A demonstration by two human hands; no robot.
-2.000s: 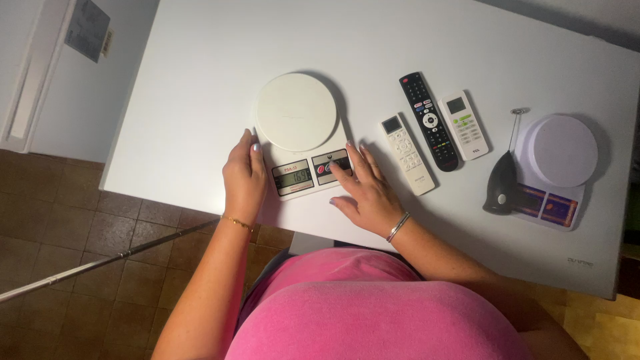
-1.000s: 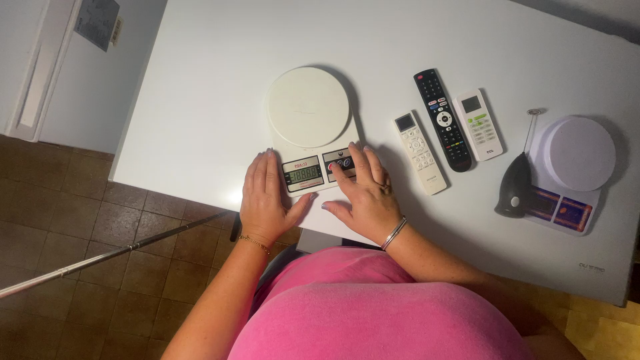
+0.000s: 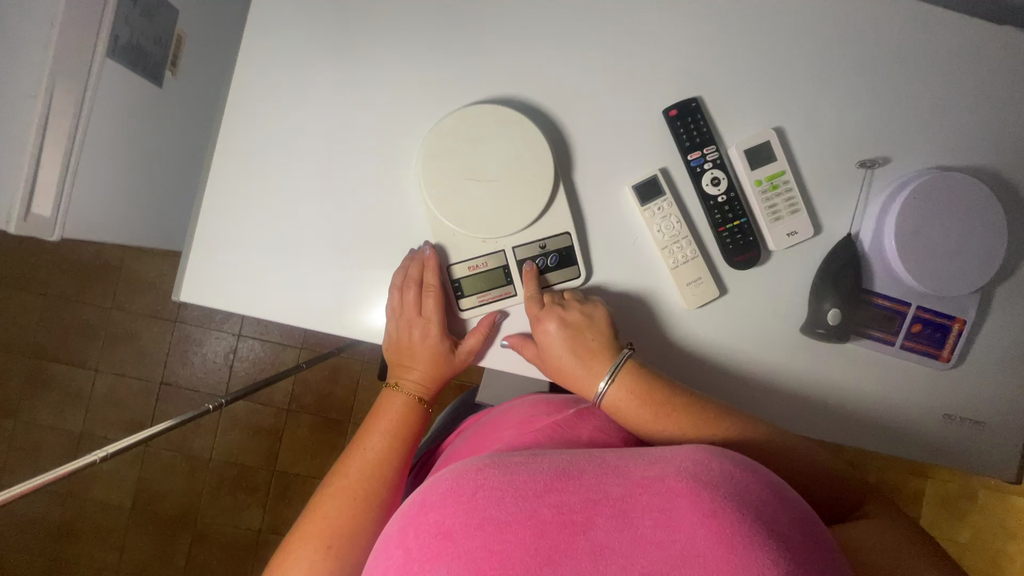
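A white digital kitchen scale [image 3: 488, 172] with a round platform lies near the front edge of the white table [image 3: 320, 160]. Its small display looks blank. My left hand [image 3: 428, 324] rests flat on the table along the scale's left side, fingertips by the display and thumb near the lower edge. With its index finger on a button of the control panel, my right hand [image 3: 564, 328] keeps its other fingers curled at the scale's lower edge. Neither hand grasps anything.
Right of the scale lie a white remote control [image 3: 674, 240], a black remote control [image 3: 712, 184] and another white remote [image 3: 772, 190]. Farther right, a black handheld milk frother [image 3: 832, 292] overlaps a second kitchen scale [image 3: 948, 232]. A metal pole [image 3: 184, 424] crosses below the table's left edge.
The scale's display showed digits earlier and now looks blank. My left hand has gone from the scale's side edge to lying flatter beside it. My right index finger remains at the buttons.
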